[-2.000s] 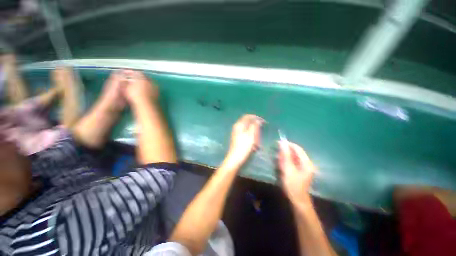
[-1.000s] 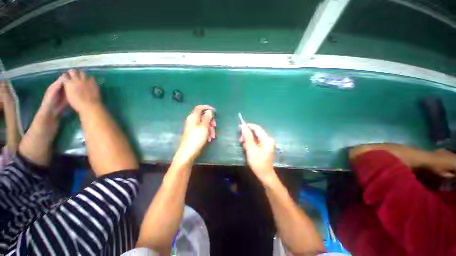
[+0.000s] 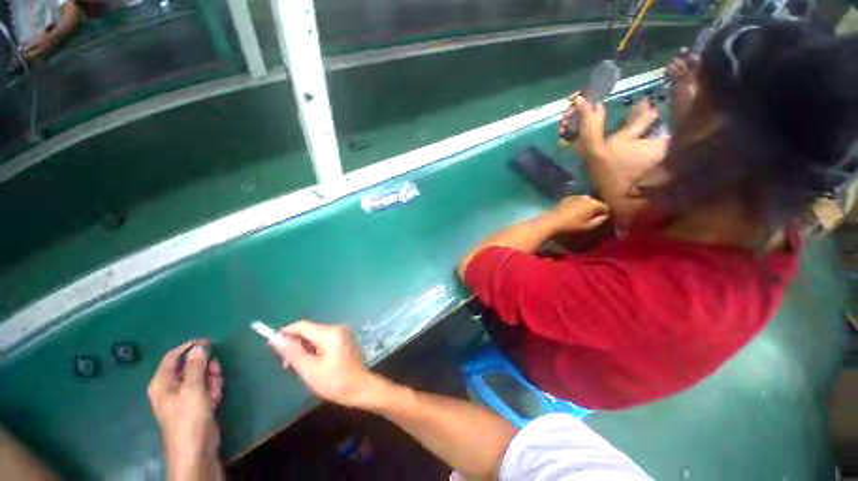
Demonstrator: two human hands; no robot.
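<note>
My left hand point(image 3: 188, 399) is at the lower left above the green bench, its fingers closed on a small dark electronic unit point(image 3: 191, 350), mostly hidden by the fingers. My right hand point(image 3: 325, 362) is to its right and holds a slim pale tool point(image 3: 266, 331) like a pen, tip pointing up and left. The tool does not touch the unit. Two black housings point(image 3: 124, 352) lie side by side on the bench left of my left hand.
A person in red point(image 3: 621, 310) sits close on the right, on a blue stool point(image 3: 503, 380). A dark electric screwdriver point(image 3: 600, 83) is held farther along. A black block point(image 3: 543, 173), a clear packet point(image 3: 389, 196), a whitish rail point(image 3: 212, 228) and an upright post point(image 3: 309, 103) are ahead.
The view has turned right, so the bench, housings and my hands appear farther left and lower. The person in red now shows fully. Both hands keep their holds.
</note>
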